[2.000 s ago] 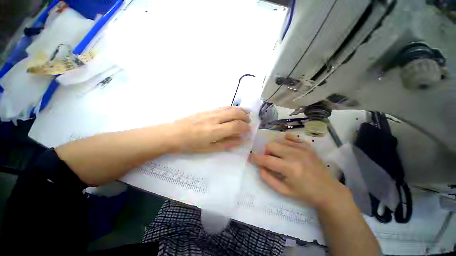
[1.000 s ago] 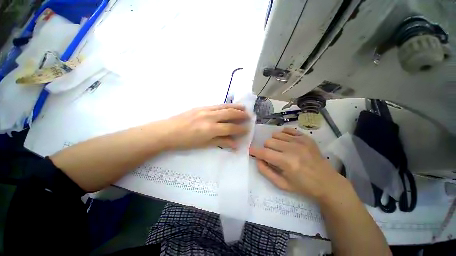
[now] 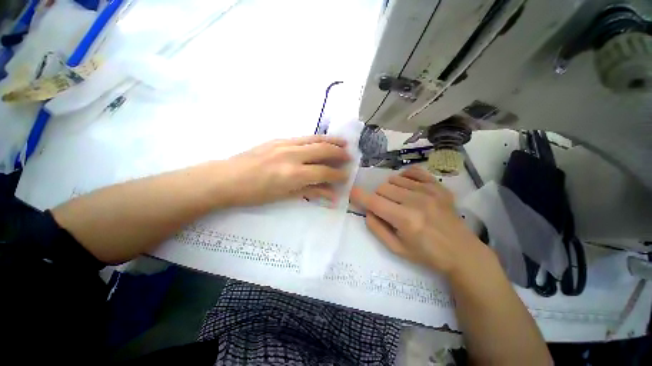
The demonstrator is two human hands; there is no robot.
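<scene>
A sheer white fabric piece (image 3: 325, 239) lies on the white table in front of the sewing machine head (image 3: 493, 78), running from the presser foot area towards the front edge. My left hand (image 3: 304, 168) lies flat on its left side, fingertips near the fabric's edge. My right hand (image 3: 411, 211) rests on its right side, index fingertip touching the fabric edge. Both hands are bare and press on the fabric between them. The needle and foot are hard to make out behind the fingers.
The blue basket (image 3: 93, 32) with white work pieces is at upper left, a yellowish printed strip (image 3: 53, 84) on them. At right under the arm lie a black item (image 3: 536, 187), a sheer piece (image 3: 516, 229) and black shears (image 3: 573, 268). A grey rod (image 3: 473, 170) slants nearby.
The fabric's lower end has drawn up from over the lap onto the table, towards the machine. Both hands keep nearly the same pose at the fabric. The view has shifted slightly.
</scene>
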